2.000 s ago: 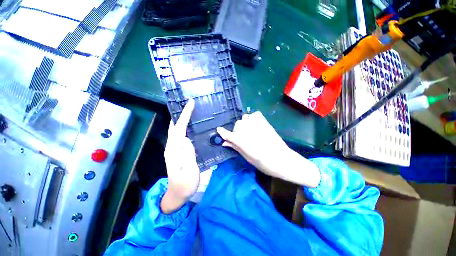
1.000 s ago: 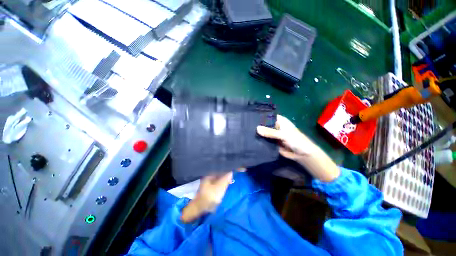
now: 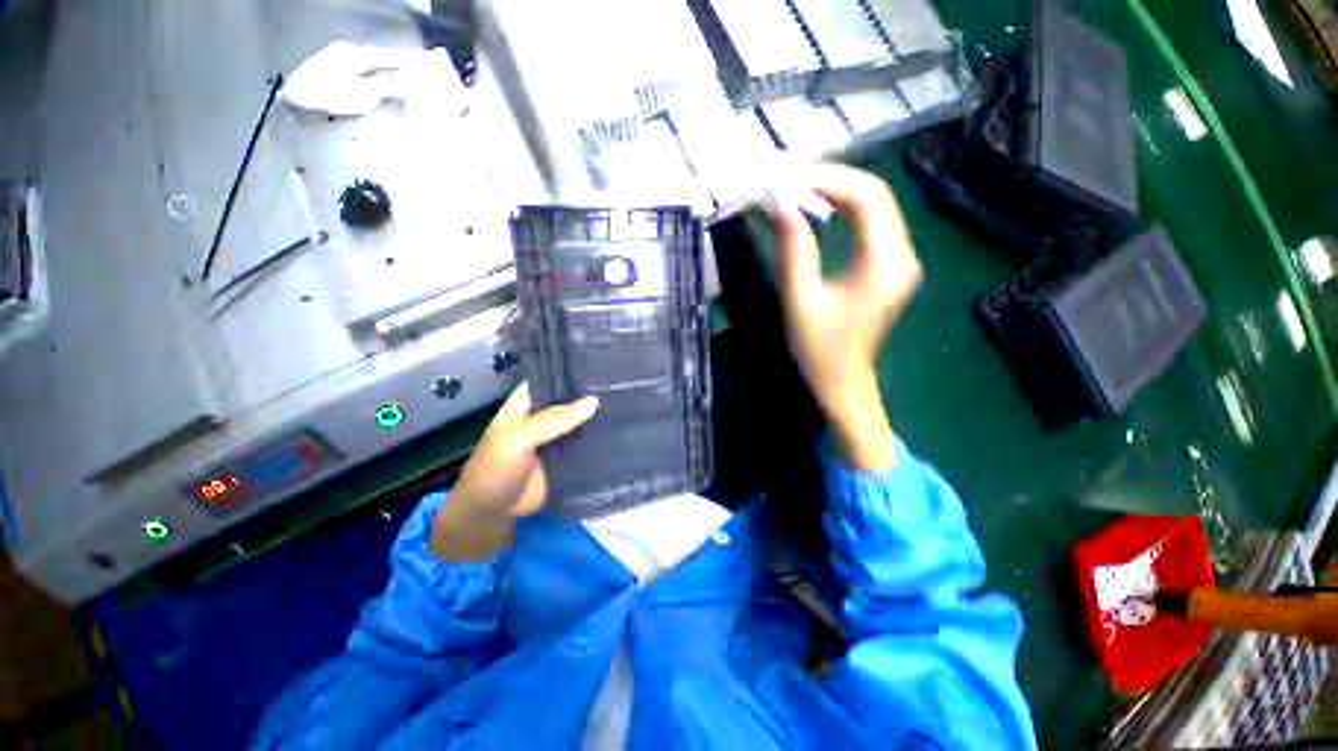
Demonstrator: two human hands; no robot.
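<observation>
A black housing shell [image 3: 631, 426] is upright in front of me, ribbed inside facing up, with a small bright round part [image 3: 618, 272] near its far end. My left hand [image 3: 506, 470] holds its lower left edge, thumb over the inside. My right hand [image 3: 851, 294] is raised right of the shell, apart from it, at the near edge of the white piece packs [image 3: 822, 74]. Its thumb and forefinger come together at a blurred pale spot; I cannot tell whether they hold a piece.
The pale machine top [image 3: 132, 338] with a black knob [image 3: 364, 204] and red display [image 3: 219, 487] is at left. Stacked housings [image 3: 1123, 323] are on the green mat at right. A red parts tray [image 3: 1145, 602], an orange screwdriver [image 3: 1269, 612] and round-parts sheets [image 3: 1247, 675] are lower right.
The view has swung left toward the machine. The shell has turned from its smooth face to its ribbed inside. My right hand has let go of it and moved up to the white packs.
</observation>
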